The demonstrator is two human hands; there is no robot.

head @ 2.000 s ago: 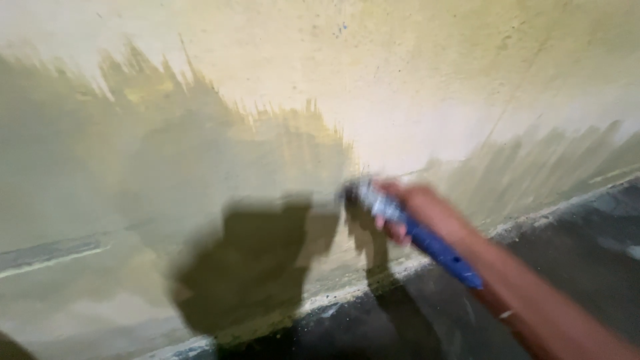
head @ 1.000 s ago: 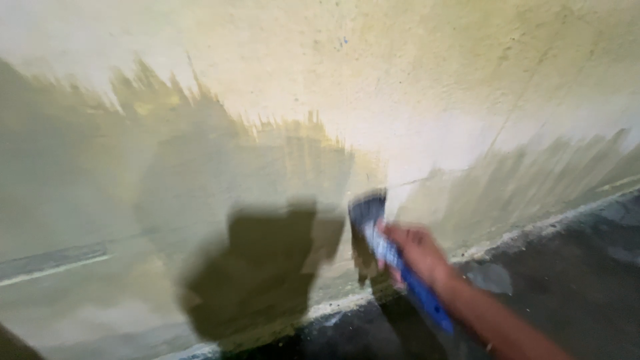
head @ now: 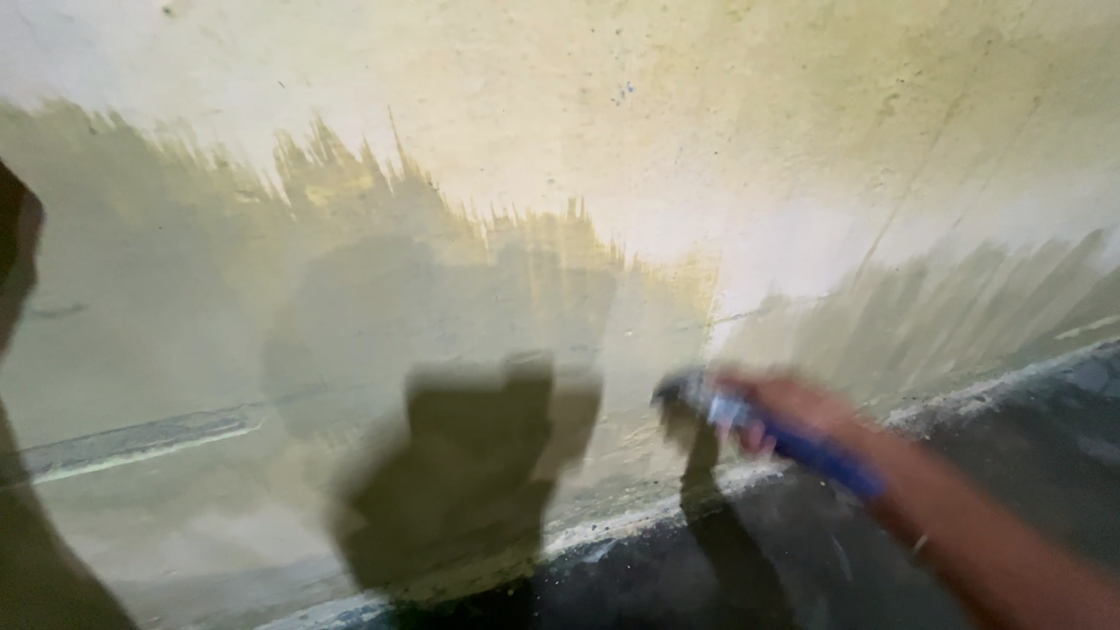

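Observation:
My right hand is closed around a paintbrush with a blue handle and a pale metal ferrule, right of the middle. Its dark bristles are at the lower part of the wall, blurred by motion; whether they touch it cannot be told. Greyish-green wet-looking paint with a ragged upper edge covers the wall's lower left and part of its right side. Pale, yellowish surface shows above. My left hand is not in view.
A dark floor meets the wall along a rough, paint-spotted edge. A narrow ledge or groove runs along the wall at the lower left. Dark shadows fall across the wall and floor. A dark blurred shape stands at the left edge.
The brush has tilted over from a steeper angle a second ago, its bristles now pointing left. The dark shape at the left edge shows more than before. My right hand keeps hold of the brush.

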